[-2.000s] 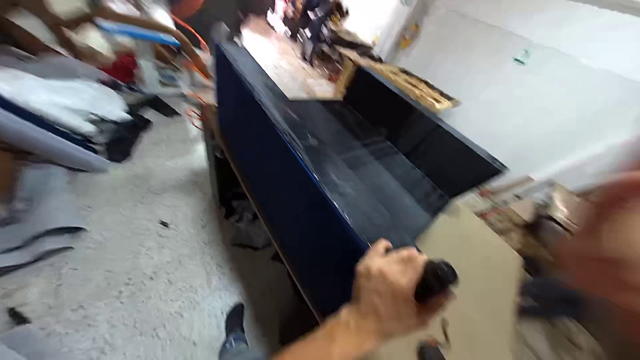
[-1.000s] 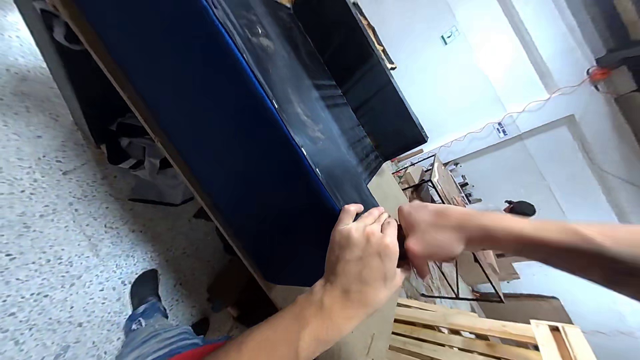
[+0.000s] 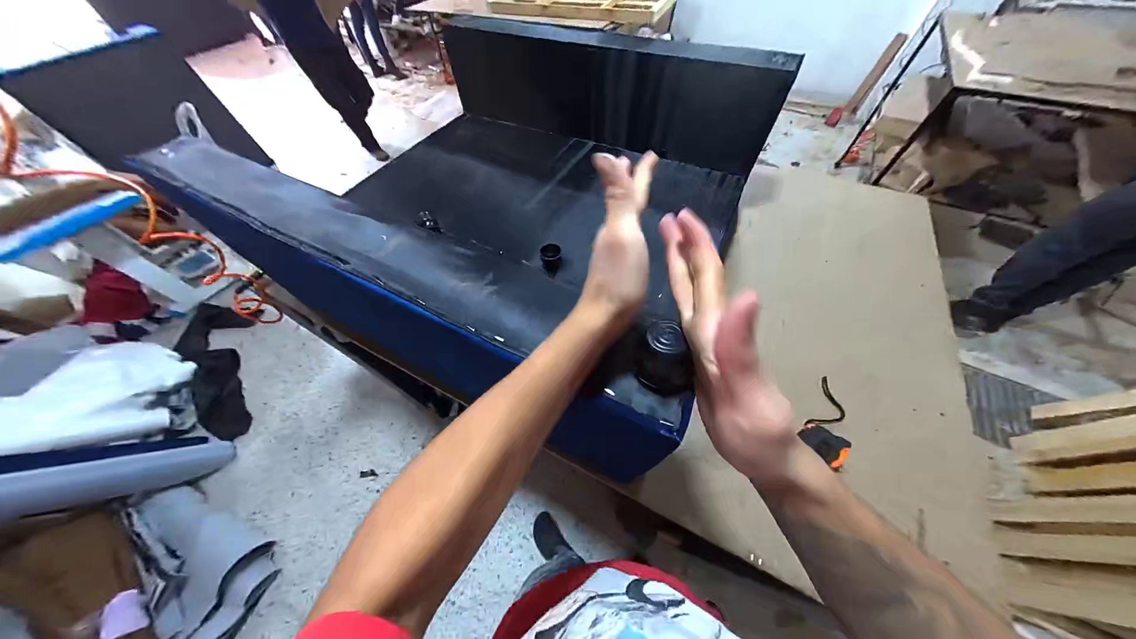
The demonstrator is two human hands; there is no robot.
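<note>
A furniture frame covered in black fabric (image 3: 515, 177), with a blue outer side, lies on a board-topped worktable (image 3: 825, 257). Over its near right corner my left hand (image 3: 621, 244) is raised, fingers apart, holding nothing. Close on its right, my right hand (image 3: 728, 355) is also raised with spread fingers and nothing in it; the two palms face each other. Between my wrists a round black furniture leg (image 3: 664, 355) stands upright on the corner. Another black leg (image 3: 550, 257) and a small dark piece (image 3: 429, 221) are farther along the frame.
A tape measure (image 3: 825, 444) lies on the worktable. Wooden slats (image 3: 1065, 497) are at the lower right. An orange hose (image 3: 213, 257) and fabric scraps (image 3: 98, 390) lie at left. One person stands at the back (image 3: 324, 71); another person's leg (image 3: 1047, 253) shows at right.
My hands were together at the frame's end and are now apart and raised, with the black leg on the corner between them. The view has turned strongly.
</note>
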